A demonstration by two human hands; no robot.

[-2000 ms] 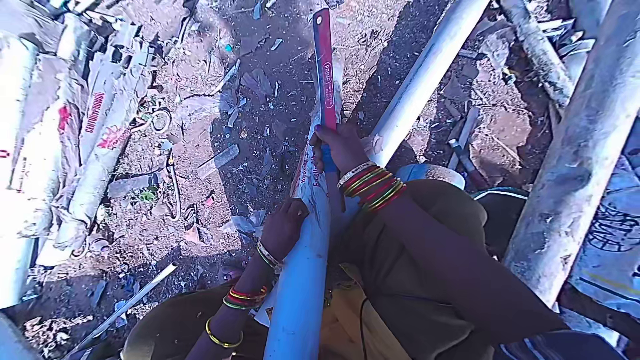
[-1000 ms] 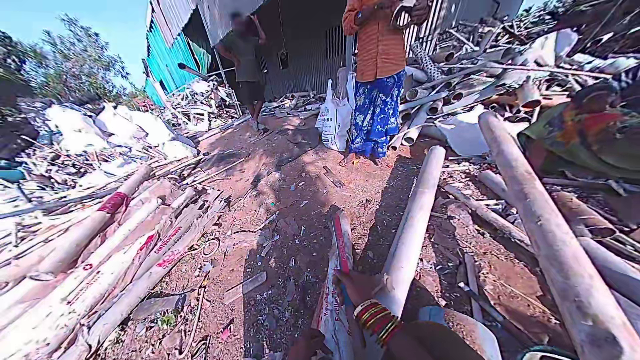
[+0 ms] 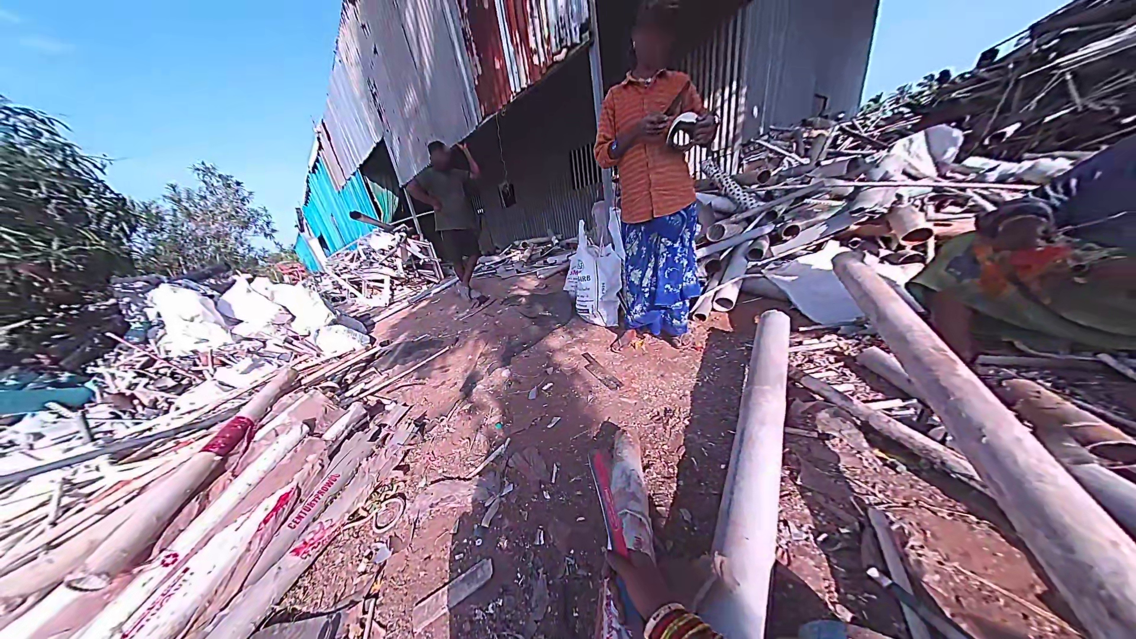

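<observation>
At the bottom of the head view, my right hand (image 3: 641, 581), with bangles at the wrist, is closed around the blue handle of a hacksaw with a red frame (image 3: 606, 499). The saw points away from me, alongside a plastic pipe with a wrapped, whitish surface (image 3: 632, 497). Just right of my hand lies a thicker pale pipe (image 3: 753, 479). My left hand is out of the frame.
Pipes with red print (image 3: 293, 519) are heaped at left, more pipes (image 3: 958, 426) at right. A person in an orange shirt (image 3: 655, 146) stands ahead beside a white sack (image 3: 596, 282). Another person (image 3: 451, 209) stands near the shed; one more (image 3: 1029, 275) bends at right.
The view has tilted up from my lap to the yard and shed. My left hand, on the pipe two seconds ago, has gone out of view. My right hand still holds the saw.
</observation>
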